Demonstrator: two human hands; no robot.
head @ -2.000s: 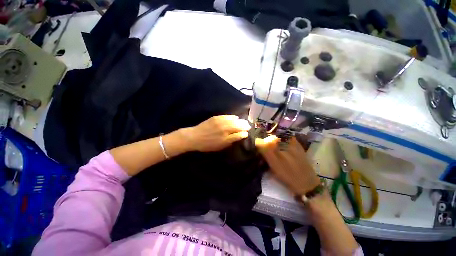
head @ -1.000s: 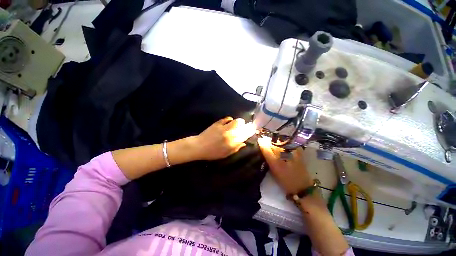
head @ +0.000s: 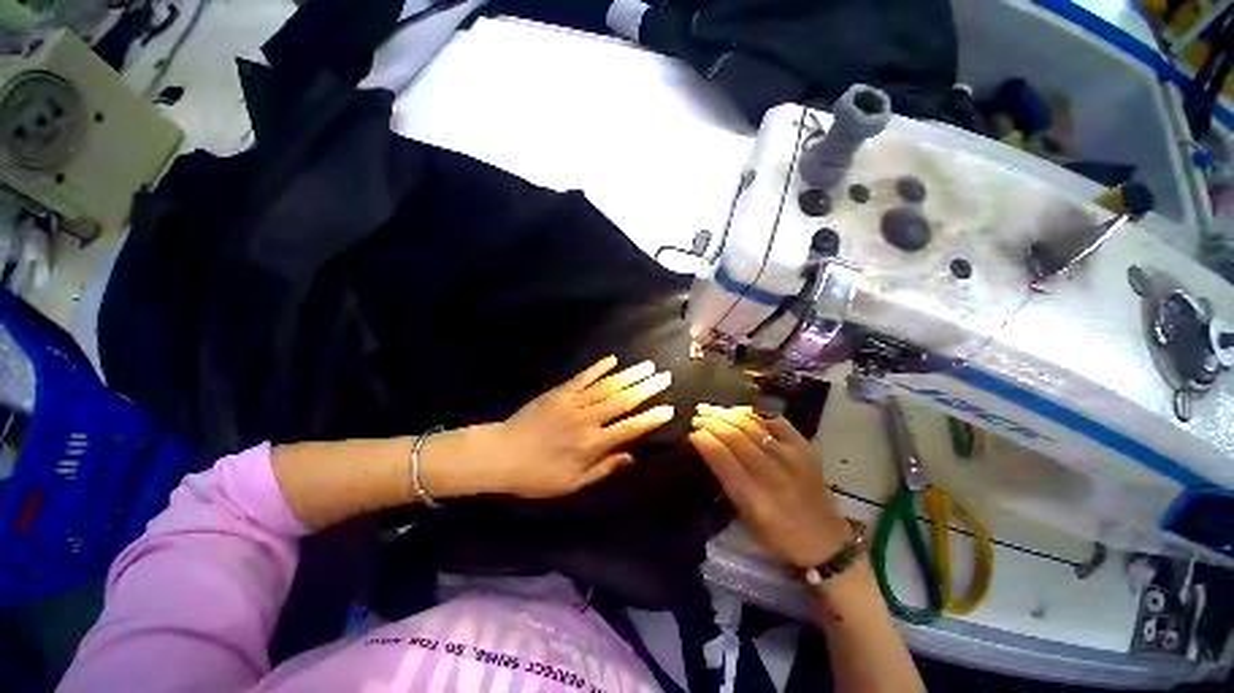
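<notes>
A large black fabric garment piece [head: 501, 257] spreads over the table and down to my lap. My left hand [head: 589, 422] lies flat on it, fingers spread, left of the needle area. My right hand [head: 765, 474] rests on the cloth's right part with fingers close together, just below the needle area; whether it pinches the cloth is not clear. The white sewing machine [head: 947, 271] stands at right, its lit presser foot [head: 698, 348] over the cloth. The needle itself is too small to tell.
Scissors [head: 920, 521] with green and yellow loops lie right of my right hand. A tiny green item [head: 962, 436] lies beside them. A blue crate [head: 81, 460] is at left, a beige machine [head: 81, 142] at upper left. A pale bin [head: 1123, 129] and dark cloth [head: 826, 48] are behind.
Both hands have moved back from the needle area towards me. My left hand has spread out flat on the cloth. More of the cloth by the presser foot shows.
</notes>
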